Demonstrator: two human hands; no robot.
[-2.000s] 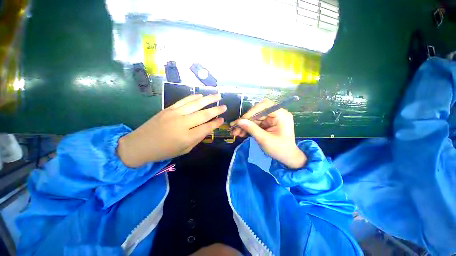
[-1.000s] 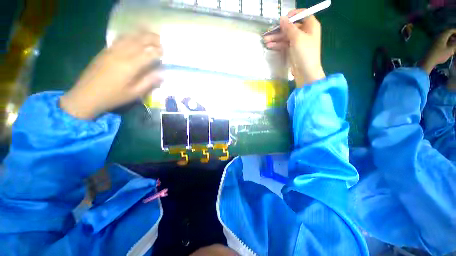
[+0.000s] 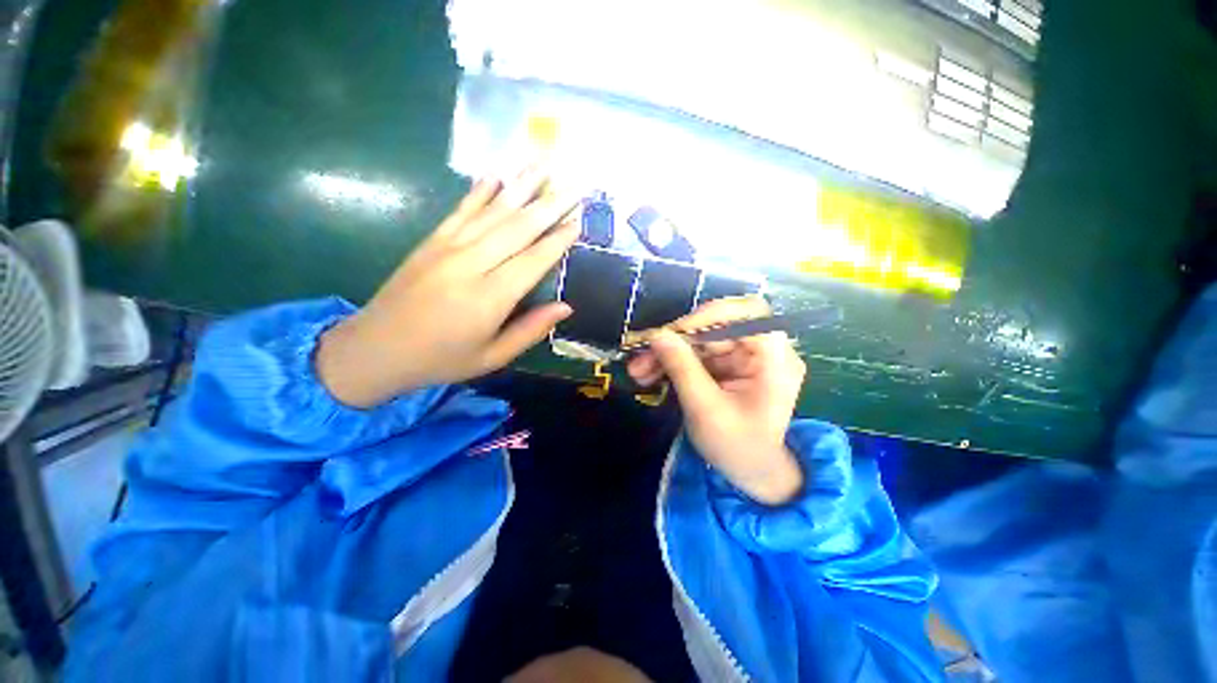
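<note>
Three dark screen modules with white frames (image 3: 598,296) lie side by side at the bench's near edge, their orange flex cables (image 3: 595,380) hanging over it. My right hand (image 3: 731,387) holds tweezers (image 3: 761,326) like a pen, tip low at the middle of the row; it covers part of the middle and right modules. Whether the tips grip anything is too small to tell. My left hand (image 3: 454,296) is spread, palm down, its thumb by the left module; nothing shows in it. Small dark pieces (image 3: 659,232) lie just beyond the modules.
A shiny silver-white sheet (image 3: 747,120) lies beyond, with yellow tape (image 3: 888,240) on its near right part. Glossy amber film (image 3: 127,107) is at the far left of the green bench (image 3: 307,127). A white fan (image 3: 34,314) stands left. A neighbour's blue sleeve (image 3: 1154,440) is at right.
Both hands have come back from the silvery sheet to the modules. The tweezers are now low over the row. The view has turned, so the bench appears tilted.
</note>
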